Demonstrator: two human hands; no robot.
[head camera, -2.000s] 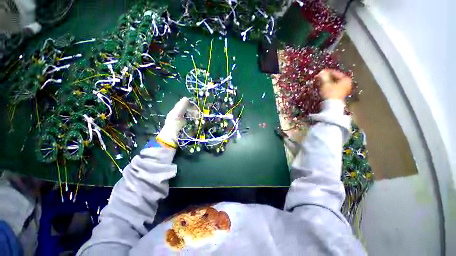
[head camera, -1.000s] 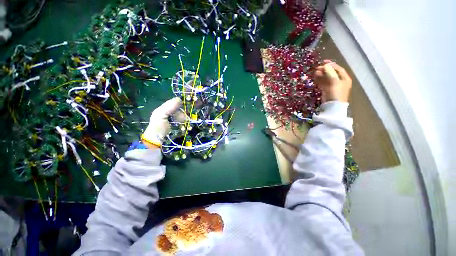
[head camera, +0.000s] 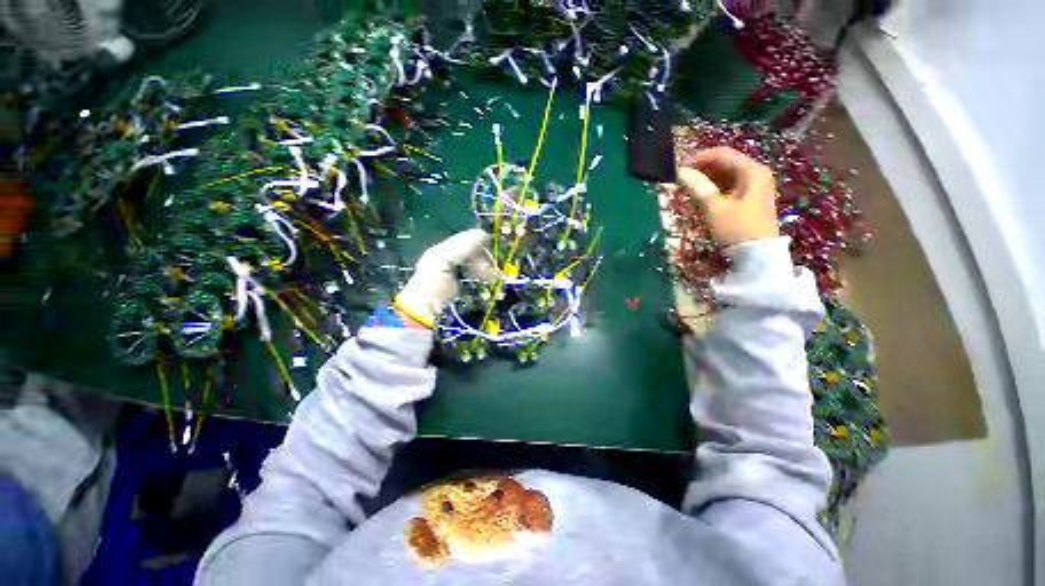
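Observation:
A round wired unit (head camera: 516, 303) with white, yellow and dark wires lies on the green mat in front of me; long yellow wires point away from me. My left hand (head camera: 449, 275), in a white glove with a yellow cuff, holds the unit at its left side. My bare right hand (head camera: 730, 195) is over the left part of the pile of red leads (head camera: 808, 206), fingers bent and thumb and forefinger close together. Whether a lead is between them is too blurred to tell.
A long heap of green units (head camera: 264, 172) lies left, another heap (head camera: 562, 40) at the far side. A dark block (head camera: 652, 140) lies left of the red pile. More green-yellow units (head camera: 846, 383) lie beside my right forearm. A curved white wall edge (head camera: 974, 240) is at right.
My right hand has moved from the right side of the red pile to its left edge. My left hand stays at the unit. The whole view has shifted.

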